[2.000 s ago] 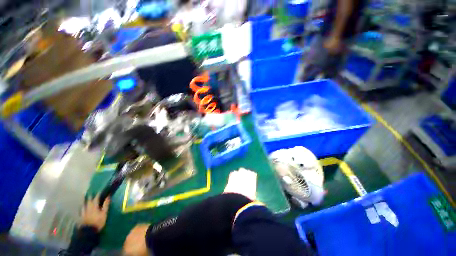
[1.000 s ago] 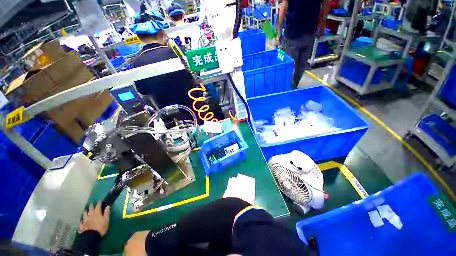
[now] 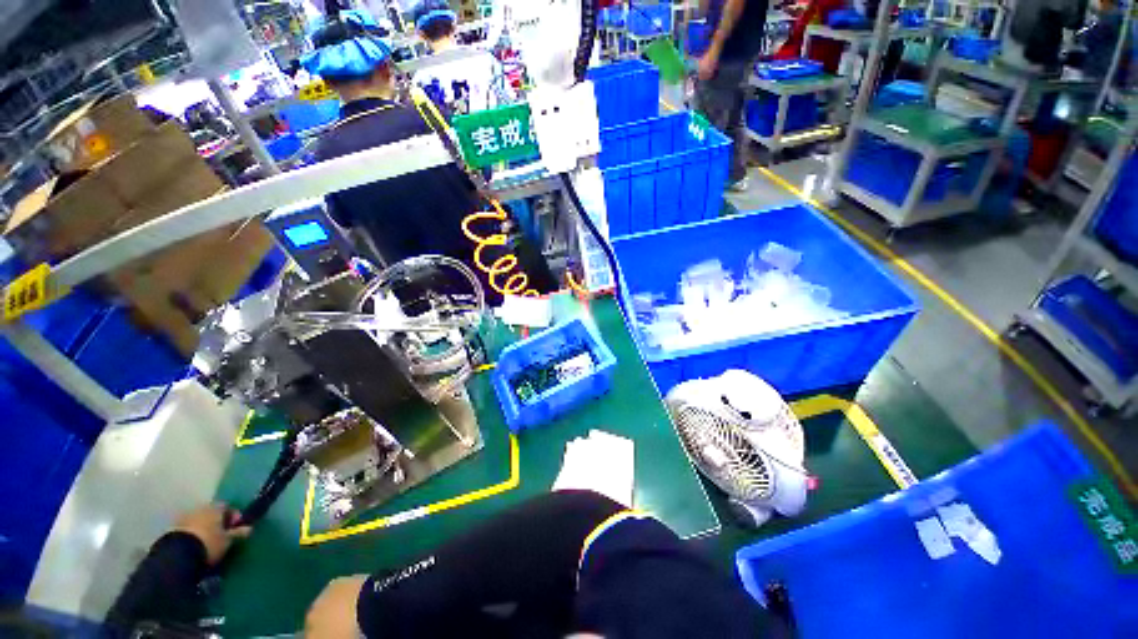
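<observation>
A black wire bundle (image 3: 270,489) runs from under the silver press machine (image 3: 374,375) down to the left over the green mat. My left hand (image 3: 215,532) is at its lower end, with the fingers curled around it, beside the off-white case. My right hand (image 3: 332,609) is low in the picture at the near part of the mat, beyond my black sleeve. Its fingers are hardly visible, and whether it holds anything cannot be told.
A blue parts bin (image 3: 555,406) and white paper (image 3: 597,464) lie right of the machine. A white fan (image 3: 739,447) stands at the bench's right edge. Large blue totes (image 3: 774,356) are beyond it. The off-white case (image 3: 119,499) is at left. A person (image 3: 412,187) is behind the machine.
My left hand has moved slightly left and down; its fingers were spread on the mat and are now curled at the bundle's end. My right hand has barely moved. The view is sharper than at first.
</observation>
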